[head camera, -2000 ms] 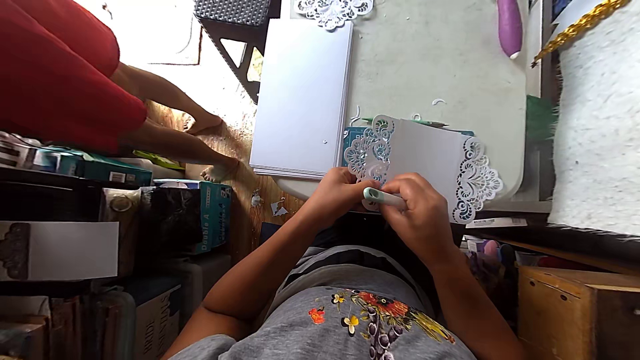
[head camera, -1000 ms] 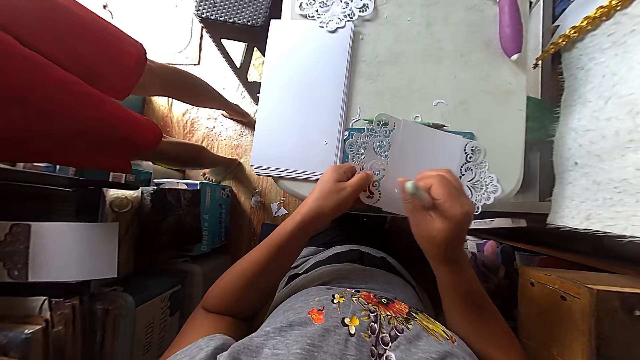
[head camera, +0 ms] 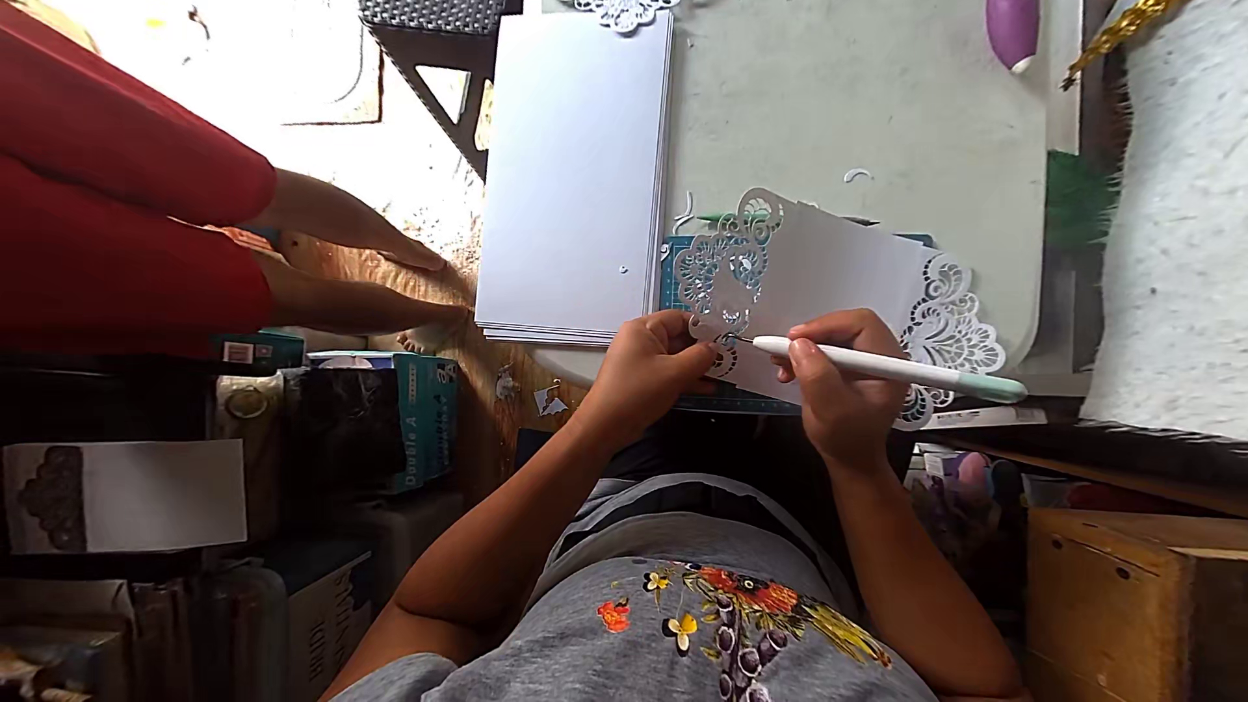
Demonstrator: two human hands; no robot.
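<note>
A white paper card with lace-like cut-out ends lies tilted over a teal cutting mat. My left hand pinches the lower left corner of its lace edge between thumb and fingers. In my right hand is a white weeding tool with a pale green end, gripped like a pen. Its thin metal tip meets the lace close to my left fingertips. A green tool, partly hidden by the card, lies behind it.
A stack of white paper lies on the table's left. Small paper scraps, a purple tool and another lace cut-out are farther back. A person in red is at the left. A wooden box stands lower right.
My right hand has turned the tool so that its tip points left onto the lace edge; it was blurred over the card a second ago. My left hand still holds the card.
</note>
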